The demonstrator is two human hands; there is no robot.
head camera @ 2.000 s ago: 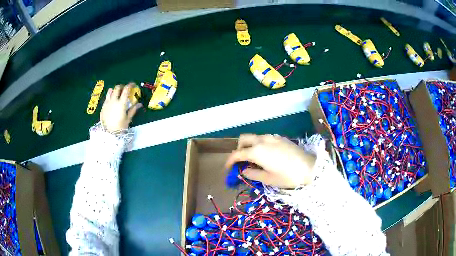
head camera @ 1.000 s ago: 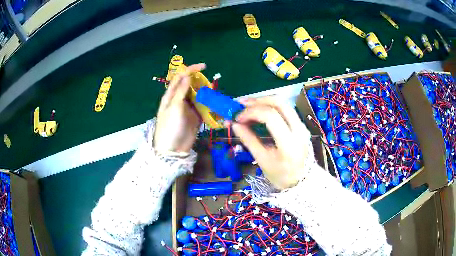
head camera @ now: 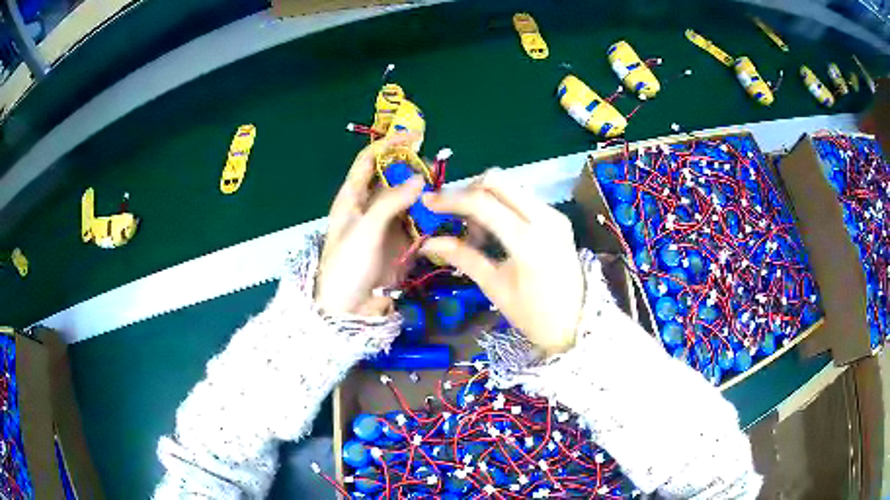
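Note:
My left hand (head camera: 361, 229) holds a yellow housing shell (head camera: 394, 159), open side facing me, over the rear of the near battery carton (head camera: 343, 391). A blue battery pack (head camera: 436, 215) lies in the shell's opening. My right hand (head camera: 517, 254) has its fingers on the pack's lower end. Red leads with white plugs stick out beside the shell and below my left hand. Several loose blue packs lie in the carton under my hands, one flat on its side (head camera: 415, 357). Packs under tangled red wires fill the carton's front. My fingers partly hide the shell and pack.
A dark green belt (head camera: 293, 88) behind a pale rail (head camera: 176, 273) carries yellow shells (head camera: 591, 105) and flat yellow covers (head camera: 237, 158). Full battery cartons stand at right (head camera: 707, 254) and far right (head camera: 829, 254). Another carton (head camera: 44, 410) is at the left edge.
My left hand has lifted a shell from the belt to the carton. My right hand has brought a battery pack up from the carton into the shell's opening. Belt parts have shifted right.

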